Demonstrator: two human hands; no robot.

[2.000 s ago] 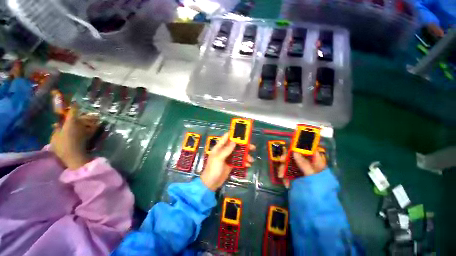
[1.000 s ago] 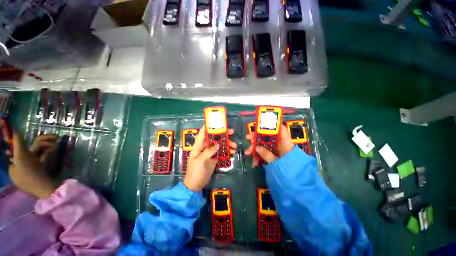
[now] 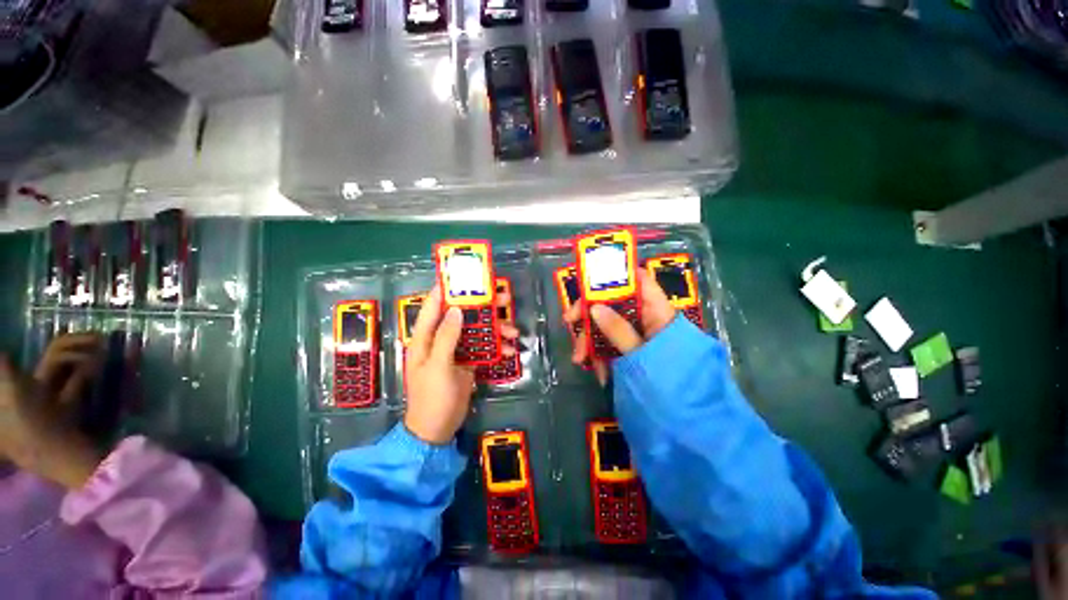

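Note:
My left hand (image 3: 440, 377) holds a red keypad phone (image 3: 472, 316) with a yellow-orange frame, its screen lit white, thumb on the keypad. My right hand (image 3: 638, 325) holds a like phone (image 3: 608, 281), also lit, thumb over its keypad. Both phones are raised over a clear blister tray (image 3: 439, 430). In the tray, several face-up phones lie in the back row, partly hidden by my hands. Two more, a left one (image 3: 508, 490) and a right one (image 3: 616, 482), lie in the front row with dark screens.
Stacked blister trays (image 3: 398, 152) behind hold phones back side up. Another tray (image 3: 214, 340) with dark phones lies left, beside a person's hand and pink sleeve (image 3: 164, 516). Batteries (image 3: 876, 381), green labels (image 3: 932, 352) and white pieces (image 3: 888, 324) lie right. A metal post (image 3: 995, 205) stands beyond.
The two held phones' screens went from dark to lit white. My view has shifted, so the stacked trays sit higher in the picture. Both hands still hold their phones.

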